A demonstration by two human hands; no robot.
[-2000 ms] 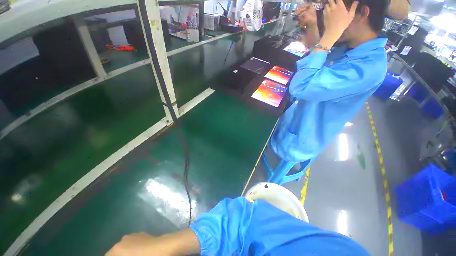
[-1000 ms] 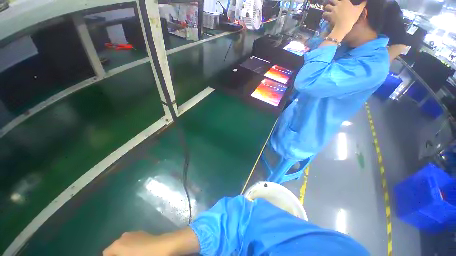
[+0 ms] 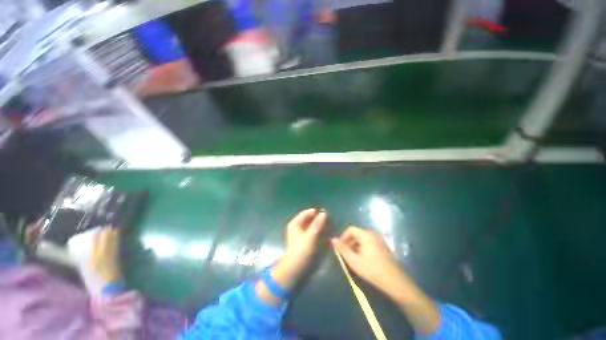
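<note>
My left hand [image 3: 306,236], bare with a blue band at the wrist, is over the green bench at the centre. Its thumb and fingertips are pinched together, with a tiny dark bit at the tips; what it is cannot be made out. My right hand [image 3: 362,250], just to the right and a little lower, pinches the end of a long, narrow yellow strip [image 3: 361,297]. The strip hangs from the fingers down to the frame's bottom edge. The two hands are close but apart. The picture is blurred by motion.
The green bench [image 3: 425,192] has a white rail [image 3: 345,157] along its far side, with a green conveyor belt [image 3: 399,119] beyond. A white post [image 3: 555,80] rises at right. At left, a person in a pink smock [image 3: 60,302] has a hand near dark, shiny items.
The view has swung left, from the coworker in blue and the lit tablets to the bench before me. Both hands are now visible, with the yellow strip in my right hand.
</note>
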